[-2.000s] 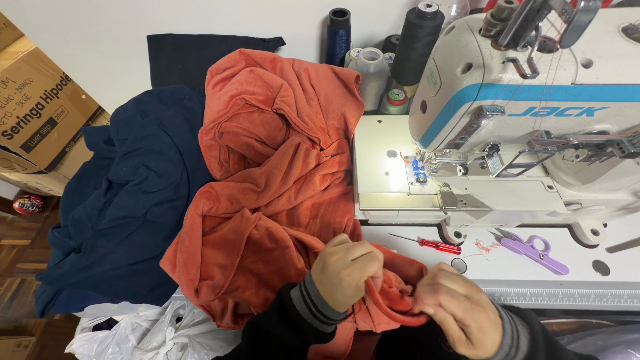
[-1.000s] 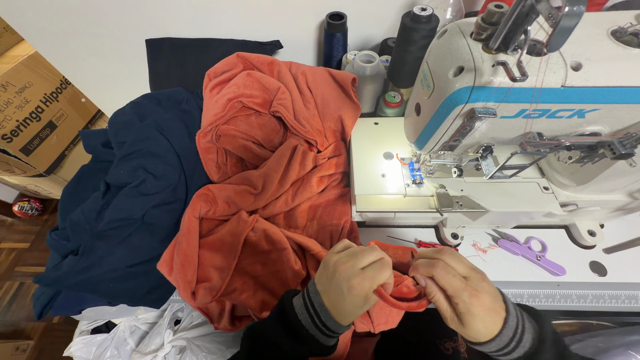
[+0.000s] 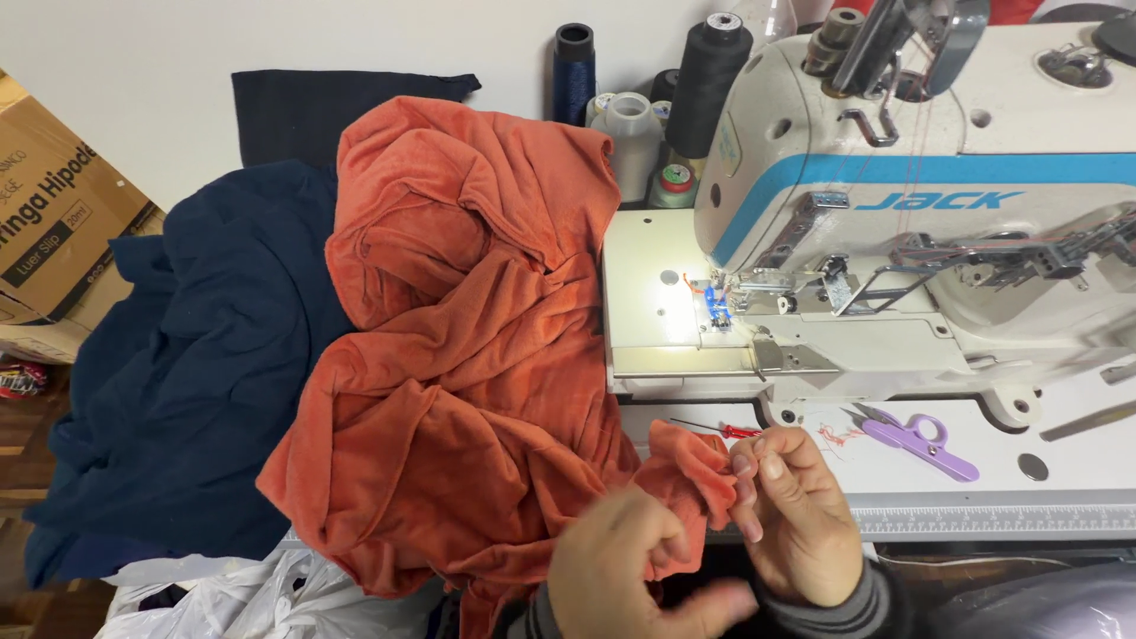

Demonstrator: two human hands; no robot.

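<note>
A large heap of orange plush fabric [image 3: 479,355] lies left of the white Jack sewing machine [image 3: 852,177]. My right hand [image 3: 799,515] pinches the gathered edge of its lower right end between thumb and fingers. Blurred by motion, my left hand [image 3: 630,568] is over the fabric's lower part with thumb and fingers apart; nothing shows between them. The machine's needle area with a blue presser foot [image 3: 718,306] is lit, and a bit of orange thread lies beside it. Just behind my right hand is a red-handled screwdriver [image 3: 738,432], partly hidden.
Purple thread snips [image 3: 923,444] lie right of my right hand, above a ruler strip [image 3: 994,519]. Dark blue fabric [image 3: 204,355] is heaped at left, by a cardboard box [image 3: 62,204]. Thread cones [image 3: 708,89] stand behind the machine bed. White plastic bags [image 3: 266,599] are at lower left.
Both hands were together on a folded orange edge; my left hand has come off it and moved left and down, fingers spread. My right hand still has the edge.
</note>
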